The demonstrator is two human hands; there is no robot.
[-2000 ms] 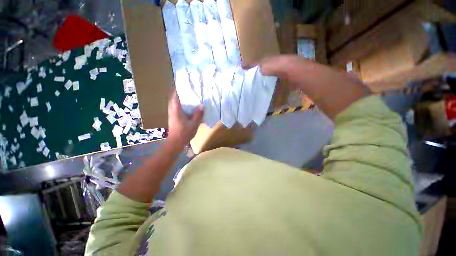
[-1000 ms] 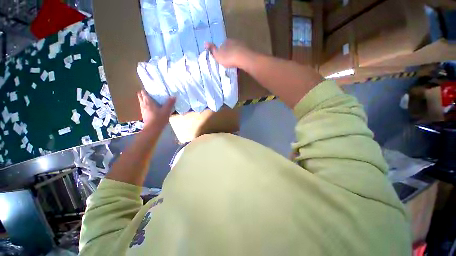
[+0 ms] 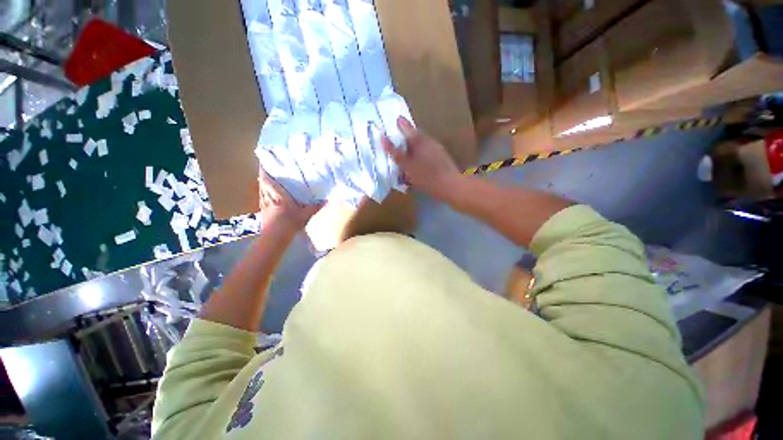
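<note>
White packed pouches (image 3: 322, 73) stand side by side in several rows in an open brown shipping carton (image 3: 221, 112) at the upper centre. My left hand (image 3: 283, 204) is at the lower left corner of the nearest pouches, fingers partly hidden behind or under them. My right hand (image 3: 422, 161) is at their right edge, fingertips on the white surface. The nearest pouches look bunched between my two hands at the carton's near edge. A near flap of the carton hangs below them.
A green workbench (image 3: 86, 202) at the left is littered with white paper scraps (image 3: 174, 193). White strips (image 3: 174, 292) hang below its edge. A red stool (image 3: 107, 51) is beyond. Stacked brown cartons (image 3: 652, 60) stand at the upper right, behind yellow-black floor tape (image 3: 549, 155).
My right hand has moved down along the right edge of the nearest pouches. My left hand reaches further under their lower left corner. The view shifted left, then slightly back.
</note>
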